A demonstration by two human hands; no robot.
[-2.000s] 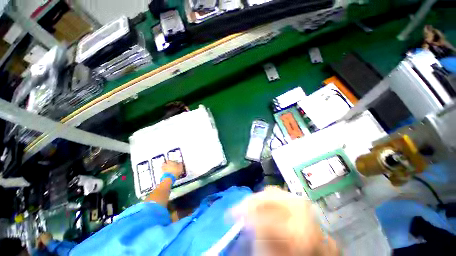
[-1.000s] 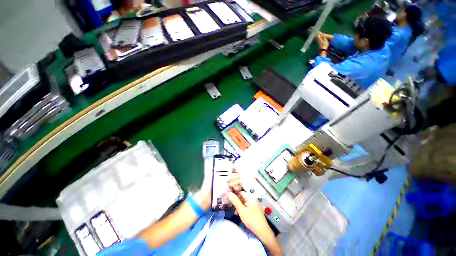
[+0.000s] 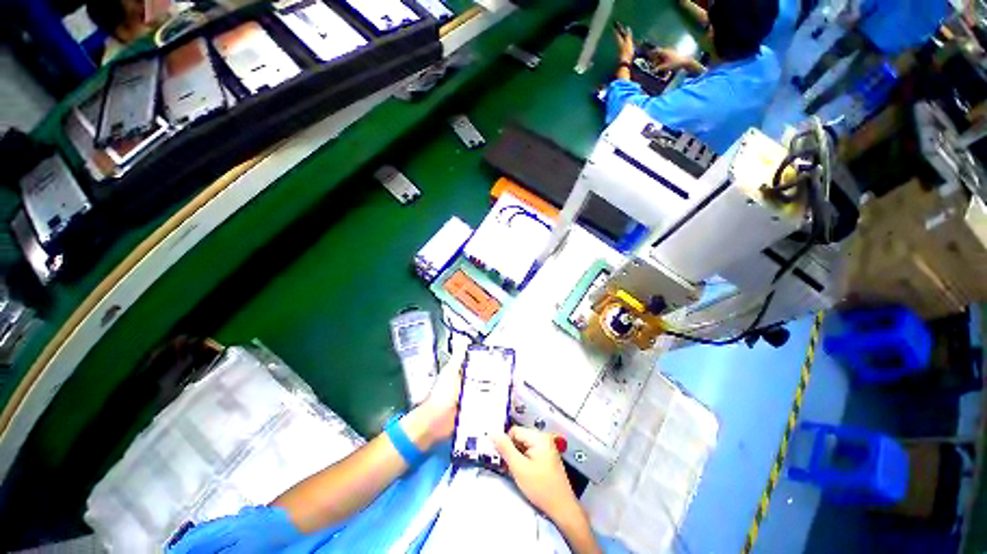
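Note:
A phone frame (image 3: 484, 403), dark-edged with a whitish inside, is held upright in front of me, before the machine's front edge. My left hand (image 3: 446, 395), with a blue wrist strap, grips its left side; most of its fingers are hidden behind the frame. My right hand (image 3: 528, 454) holds its lower right corner. The white dispensing robot (image 3: 693, 233) stands to the right. Its brass-gold dispensing head (image 3: 624, 321) hangs over the green jig (image 3: 582, 298), partly hiding it.
A blister tray (image 3: 222, 449) lies at lower left, another (image 3: 671, 460) right of the machine. A grey handheld meter (image 3: 416, 352) and an orange jig plate (image 3: 473, 293) lie left of the machine. Phone frames line the black carrier (image 3: 292, 108). A person in blue (image 3: 693, 97) works behind.
The view has swung right. My left hand has left the blister tray with a phone frame, which both hands now hold. The dispensing head sits further over the green jig.

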